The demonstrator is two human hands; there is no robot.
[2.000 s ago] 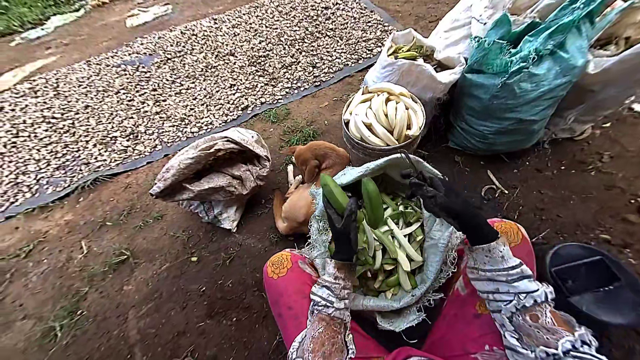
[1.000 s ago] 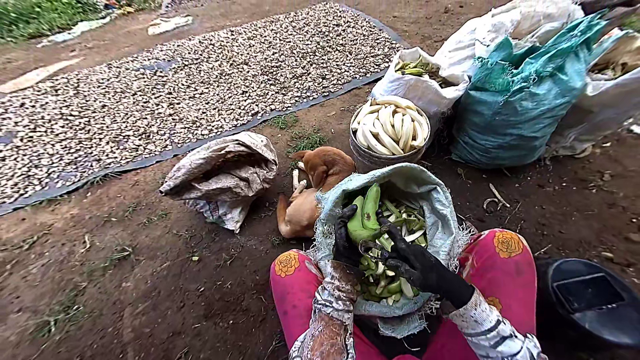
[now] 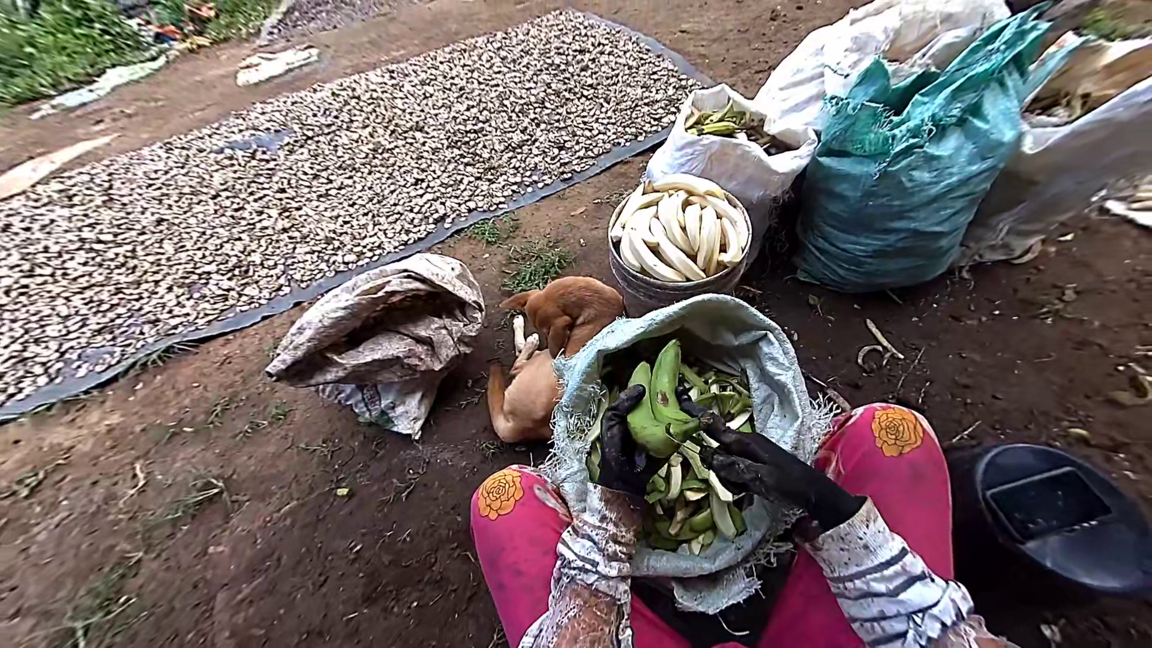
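Observation:
Both my hands wear black, stained gloves. My left hand holds two green plantains, which look joined at the lower end, above the mouth of a woven sack. The fingers of my right hand touch the plantains' right side near that end; whether a knife is in this hand cannot be made out. Green and whitish plantain peels fill the sack between my knees. Beyond it, a bucket is heaped with peeled plantains.
A brown dog lies curled against the sack's left side. Further left slumps a dirty sack. Pale pieces are spread on a long sheet. A white sack of peels and a teal sack stand behind; a black container sits right.
Two seconds ago the plantains stood apart and my right hand was raised at the sack's right rim. It has since come down and left to the plantains, which my left hand still holds.

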